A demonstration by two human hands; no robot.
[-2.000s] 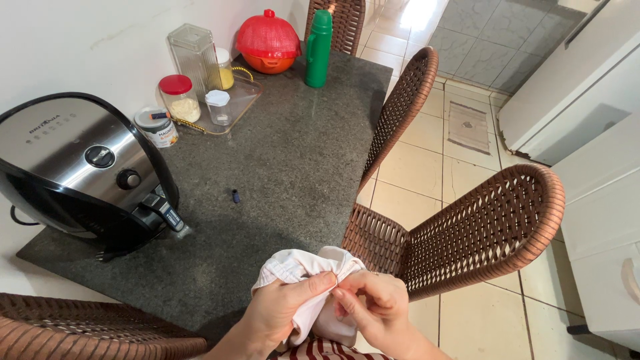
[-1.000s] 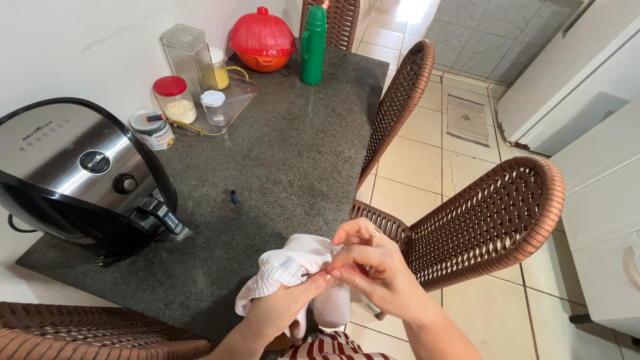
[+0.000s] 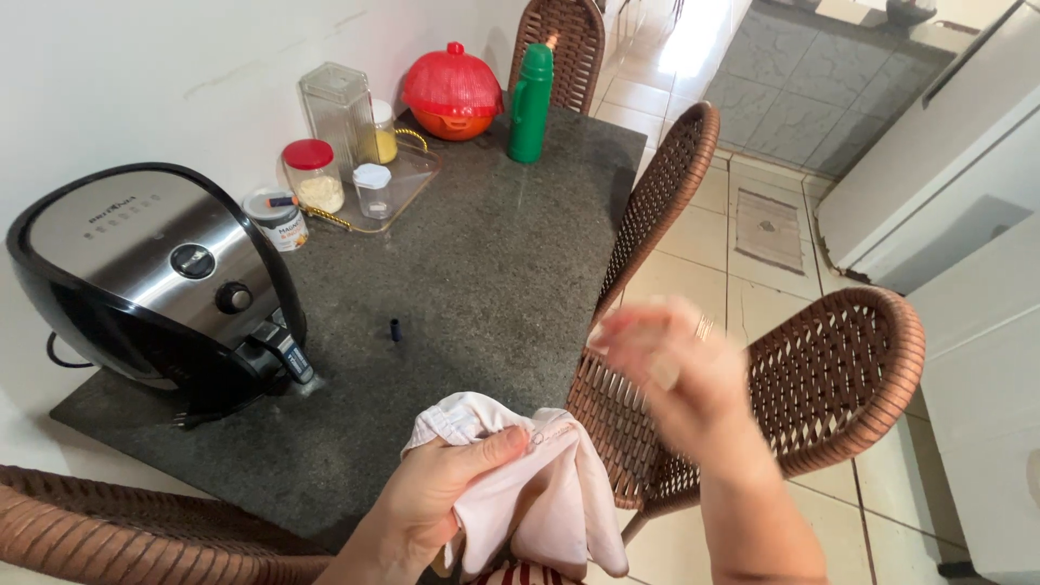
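My left hand [image 3: 443,487] grips a pale pinkish-white cloth garment [image 3: 561,496] with a gathered edge, thumb on top, over my lap at the near edge of the table. Fine dark stitching or thread shows on the cloth beside the thumb. My right hand [image 3: 682,374], blurred and wearing a ring, is raised to the right of the cloth and apart from it. Its thumb and fingers are bent close together; whether something thin is between them cannot be seen. A small dark blue cap [image 3: 396,329] lies on the dark stone table [image 3: 487,268].
An air fryer [image 3: 162,284] stands on the left of the table. Behind it are a can [image 3: 278,219], a red-lidded jar [image 3: 313,177], a clear tray [image 3: 414,183], a red bowl [image 3: 453,93] and a green thermos [image 3: 530,106]. Woven chairs [image 3: 845,374] surround the table.
My right hand has moved away from the cloth, up and to the right; both hands were together at the cloth before. My left hand still holds the cloth, which now hangs more spread out.
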